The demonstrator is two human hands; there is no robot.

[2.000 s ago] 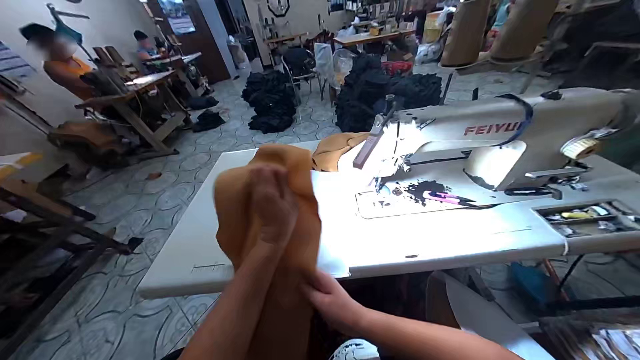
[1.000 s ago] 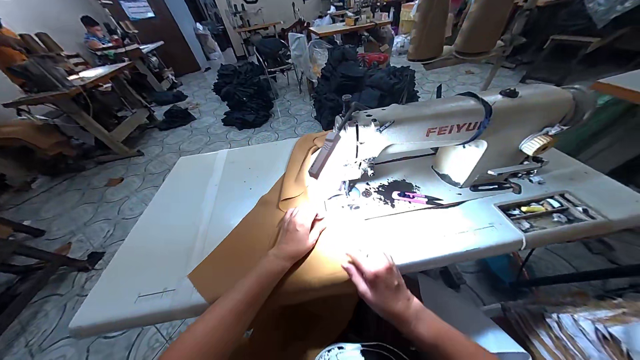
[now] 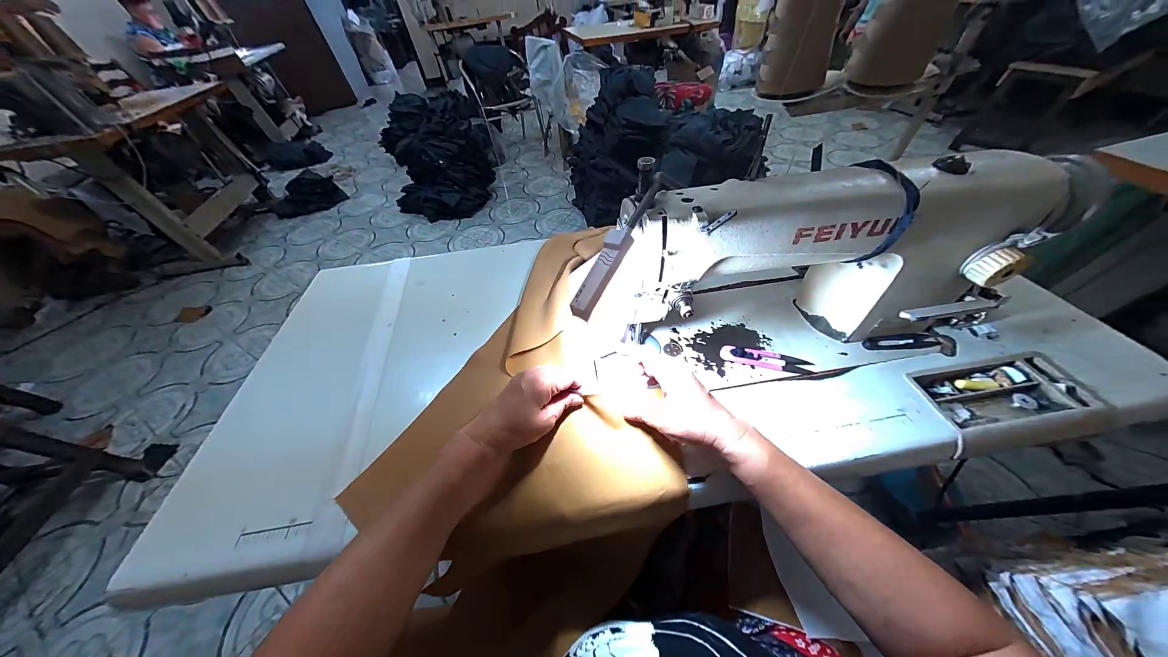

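Tan fabric (image 3: 566,493) lies across the white sewing table (image 3: 301,383) and hangs over its front edge. My left hand (image 3: 529,406) pinches a fold of it just left of the needle area. On the other side of that spot, my right hand (image 3: 680,401) rests on the fabric near the presser foot, its fingertips washed out by the lamp's glare. The Feiyue industrial sewing machine (image 3: 821,219) stands behind and to the right, its needle area (image 3: 636,333) brightly lit. Pink-handled thread snips (image 3: 762,359) lie on the machine bed, right of my right hand.
A recessed tray (image 3: 1013,392) holds bobbins and small items at the right. A black-handled tool (image 3: 903,342) lies by the machine's base. Thread cones (image 3: 803,46) stand behind. Piles of black fabric (image 3: 443,151) lie on the tiled floor. A person (image 3: 155,27) sits at the far left.
The tan fabric, held up over the table two seconds ago, now lies under the machine head. Since one second ago, both hands have come closer together near the needle, and my left hand now pinches the fabric.
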